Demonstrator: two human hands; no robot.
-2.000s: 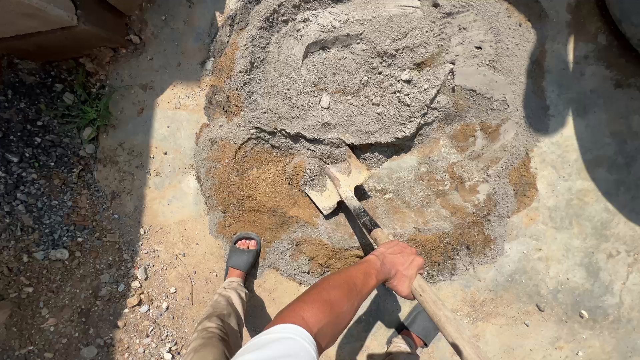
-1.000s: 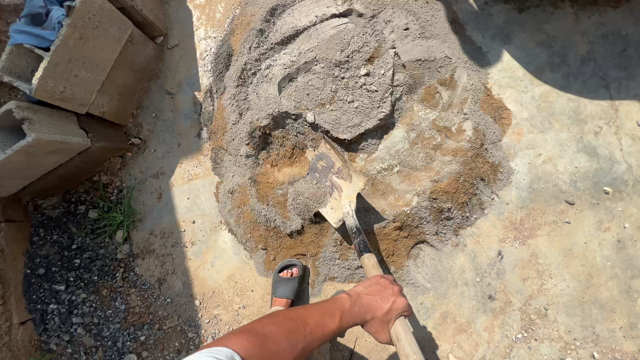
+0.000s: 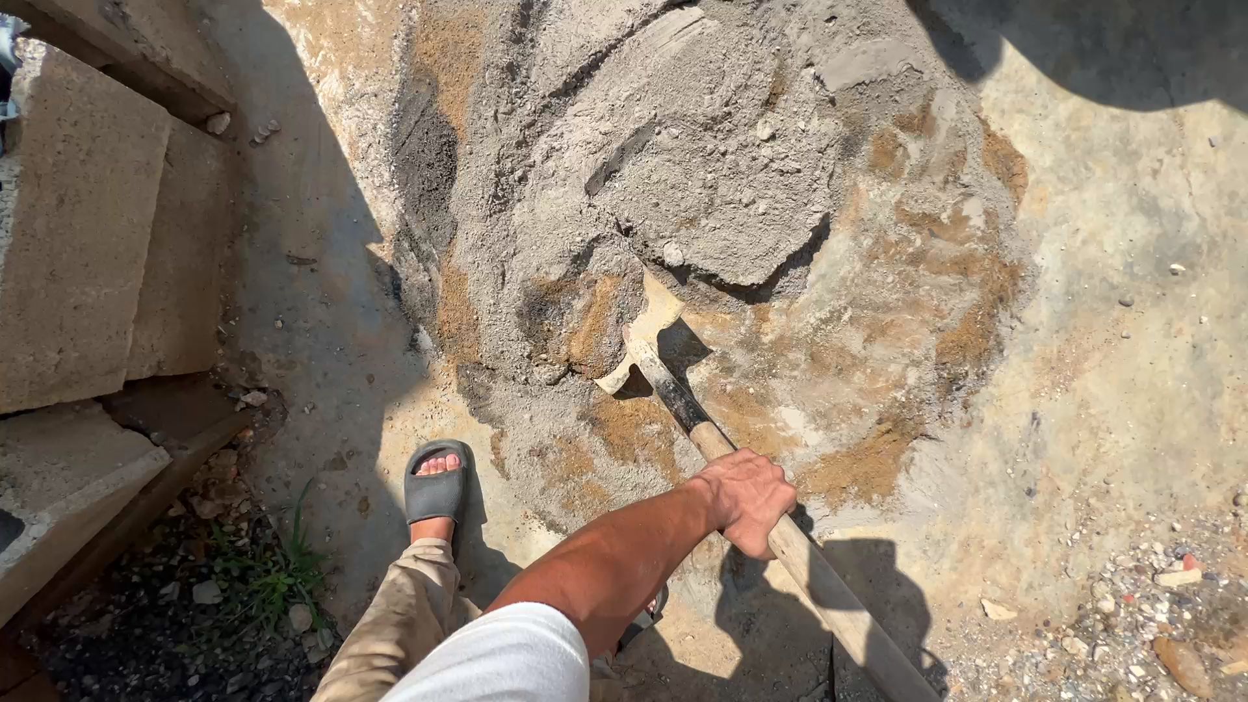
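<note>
My left hand (image 3: 746,502) grips the wooden handle of a shovel (image 3: 838,604) partway down, past the dark socket. The shovel's metal blade (image 3: 655,310) is pushed into the lower left of a spread pile of grey powdery mix and brown sand (image 3: 721,175). Grey and brown material lies on and against the blade and hides much of it. The handle runs down to the lower right and leaves the frame. My right hand is out of view.
Concrete blocks (image 3: 83,224) stand along the left edge. Below them are dark gravel and a green weed (image 3: 278,575). My foot in a grey slide sandal (image 3: 436,483) is on the concrete floor, left of the shovel. Small stones (image 3: 1082,624) lie at the lower right.
The shovel blade has gone under material at the pile's lower left, and more of it is covered than before. My left hand stays on the handle. The view has shifted.
</note>
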